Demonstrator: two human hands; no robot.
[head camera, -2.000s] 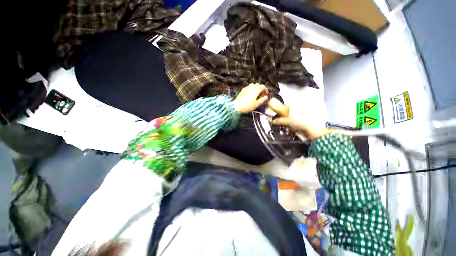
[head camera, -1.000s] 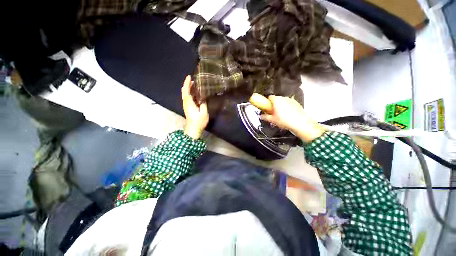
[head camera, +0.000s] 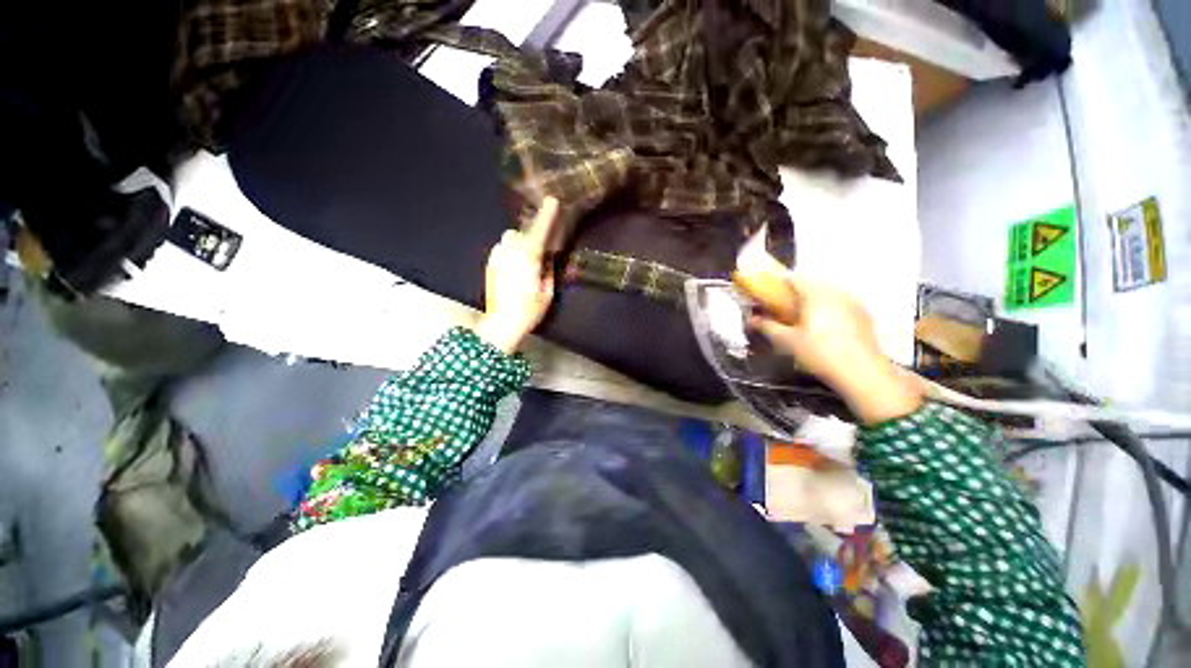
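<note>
A dark brown plaid garment (head camera: 712, 111) lies bunched over the far side of a black padded board (head camera: 627, 333). A narrow plaid band (head camera: 634, 275) lies flat along the board. My left hand (head camera: 519, 281) is at the band's left end, its fingers on the garment's edge; the fingertips are partly hidden. My right hand (head camera: 829, 333) grips the light wooden handle of a steam iron (head camera: 731, 333). The iron stands on the board at the band's right end, its pale rim towards the band.
A wide black padded board (head camera: 366, 157) lies to the left, with a phone-like black device (head camera: 206, 239) on the white table (head camera: 307, 307). A small stand (head camera: 953, 326) is right of the iron. The iron's hose (head camera: 1032, 407) runs right, below warning stickers (head camera: 1041, 257).
The iron has moved right along the board, and the narrow band now shows flat beside it. My left hand has moved from near the iron to the garment's left edge.
</note>
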